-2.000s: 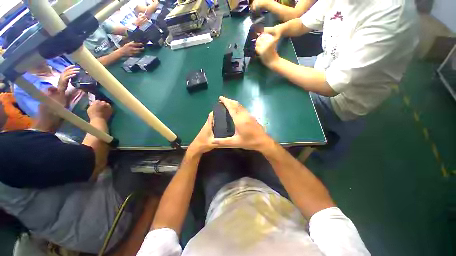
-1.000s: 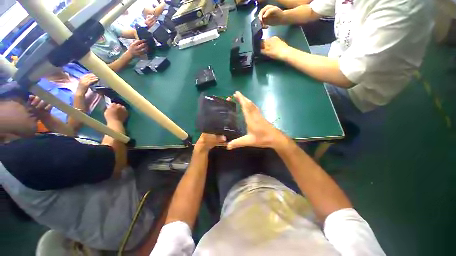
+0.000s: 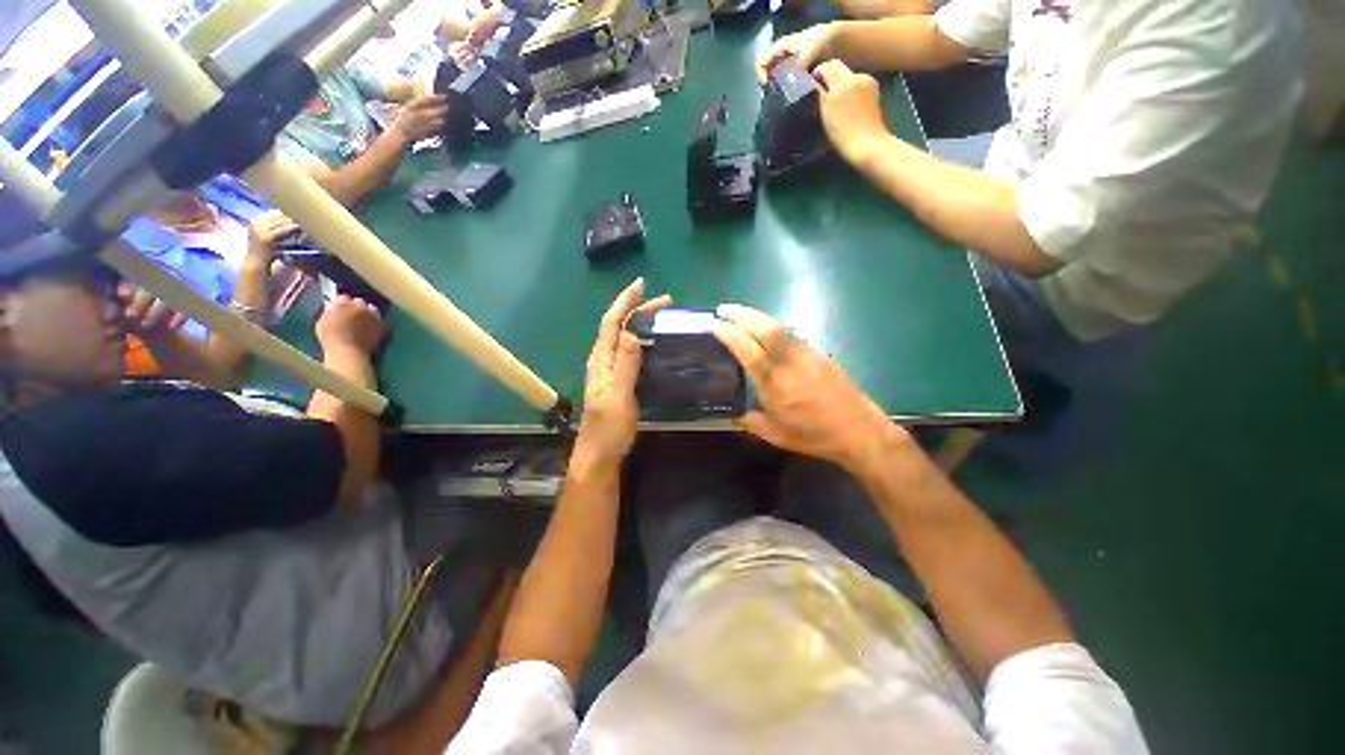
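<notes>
A black retail box [image 3: 690,375] is held between my two hands over the table's near edge. Its broad dark face with faint print shows, and a small white patch [image 3: 683,319] lies along its far edge; whether that is a label, a leaflet or glare I cannot tell. My left hand [image 3: 611,372] grips the box's left side, fingers pointing up. My right hand [image 3: 797,378] grips the right side, fingertips at the far right corner. Both hands are bare.
A closed black box [image 3: 615,227] lies on the green table [image 3: 546,317] ahead. Open black boxes [image 3: 721,170] stand at the right beside a person in a white shirt [image 3: 1136,162]. Cream tubes [image 3: 398,280] slant over the left, near a seated person in a cap. A white bar [image 3: 598,114] lies farther off.
The box has been turned from its narrow side to a broad face and then moved slightly right. My left hand has moved up along its side. The right neighbour's hands have moved on their box.
</notes>
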